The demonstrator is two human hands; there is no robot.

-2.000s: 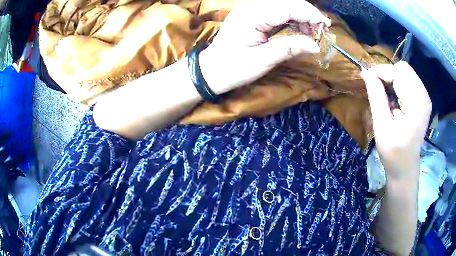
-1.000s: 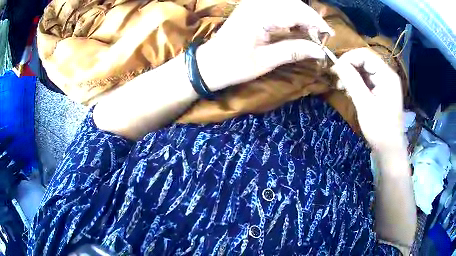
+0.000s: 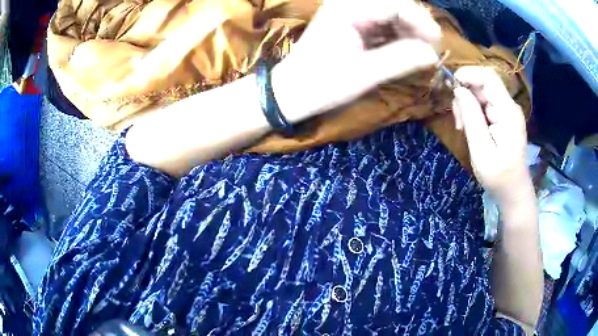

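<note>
The shiny mustard-brown puffer jacket (image 3: pixel 164 59) lies bunched across the lap, under both arms. My left hand (image 3: pixel 380 46), with a dark band on the wrist, is over the jacket at the top; its fingertips are pinched together, and a small pale thread end or scrap (image 3: pixel 444 60) shows at them. My right hand (image 3: pixel 488 118) is just to the right, its fingertips closed on a slim metal tool (image 3: pixel 450 76) whose tip points up-left at the scrap. A thin tan strand (image 3: pixel 526 52) loops up behind my right hand.
A blue crate (image 3: pixel 19 151) is at the left edge beside speckled grey floor (image 3: pixel 72 157). A crumpled white pile (image 3: pixel 560 220) is at the right, beyond my right forearm. A curved white edge (image 3: pixel 564 33) crosses the top right corner.
My right hand has moved left and closer to my left hand, with the tool between its fingers. My left hand has shifted slightly right. The pale scrap looks smaller than two seconds ago.
</note>
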